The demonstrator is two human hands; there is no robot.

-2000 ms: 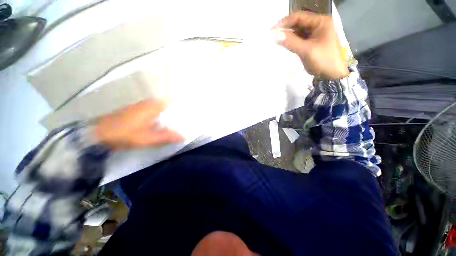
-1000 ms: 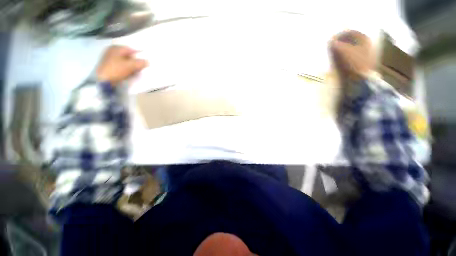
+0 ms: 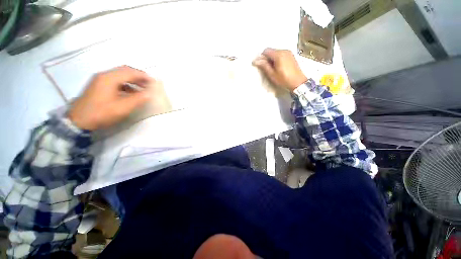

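Observation:
My left hand is over the left part of the white-covered table, slightly blurred, with its fingers curled and a small white bit showing at the fingertips. A khaki fabric piece shows partly beside and under it. My right hand is at the right, its thumb and fingers pinched low over the white surface. Glare hides what lies between the hands and whether either hand holds a thin white sheet. A thin-edged outline shows at the upper left.
A dark iron stands at the far left. A brown metal rest plate and a yellow lump are by the right edge of the white cover. A fan stands at the right; white scraps lie below the table.
Both hands have come closer together and lower on the cover. The view has turned, bringing the iron and fan into sight. The khaki piece is now mostly hidden by my left hand and glare.

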